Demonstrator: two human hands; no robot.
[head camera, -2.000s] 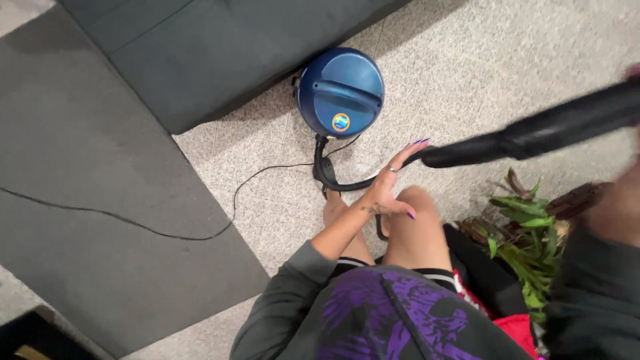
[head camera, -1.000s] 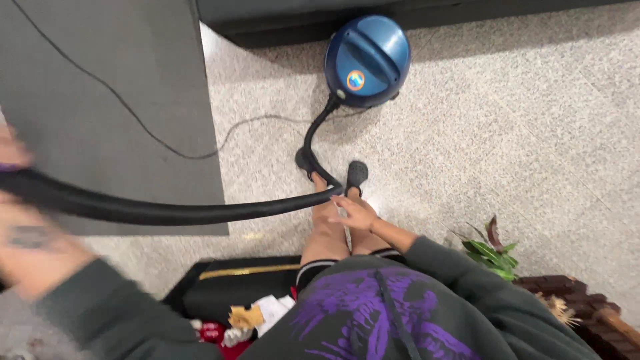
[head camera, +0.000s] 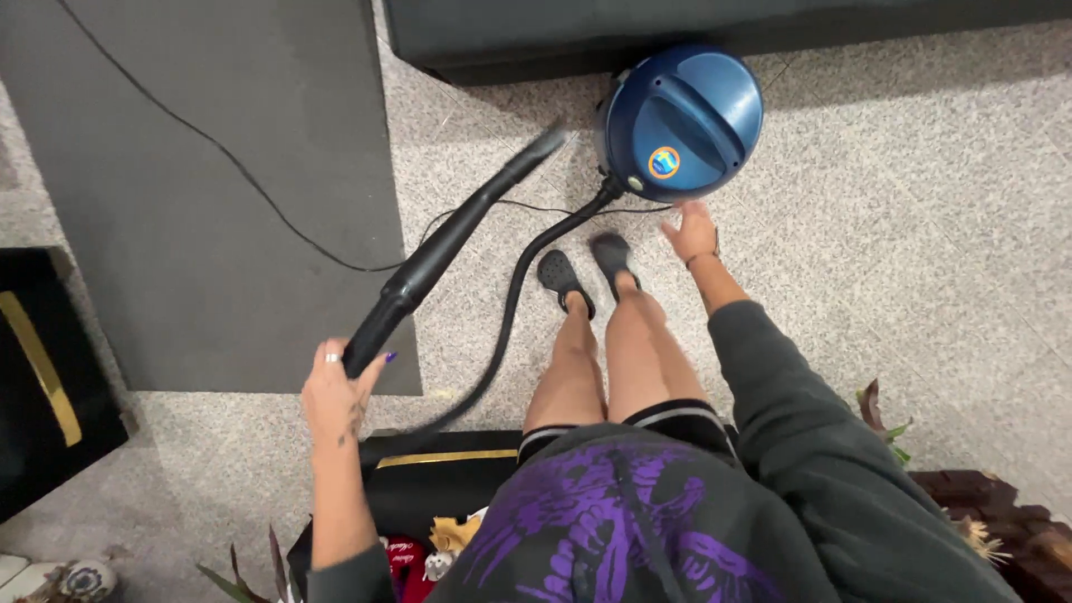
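Observation:
My left hand (head camera: 335, 385) is closed around the handle end of a black plastic vacuum wand (head camera: 435, 260), at the left of the view. The wand slants up and right, its blurred tip pointing toward the canister. A blue canister vacuum cleaner (head camera: 682, 126) with a moulded top handle stands on the speckled floor. Its black hose (head camera: 512, 310) curves down from the canister toward the lower left. My right hand (head camera: 693, 234) is just below the canister's lower edge, fingers spread and slightly blurred, with nothing seen in it. Whether its fingertips touch the canister is unclear.
Behind the canister runs a dark upholstered piece (head camera: 586, 42). A grey mat (head camera: 226, 209) lies left, crossed by a thin black cord (head camera: 268, 197). Black furniture with gold strips (head camera: 42, 368) stands far left and another below. Plants and a brown slatted planter (head camera: 988, 502) are lower right.
My left hand, stretched out left with the hose a second ago, now holds the wand pointing up and right. My right hand has left the hose near my legs and moved up to the canister.

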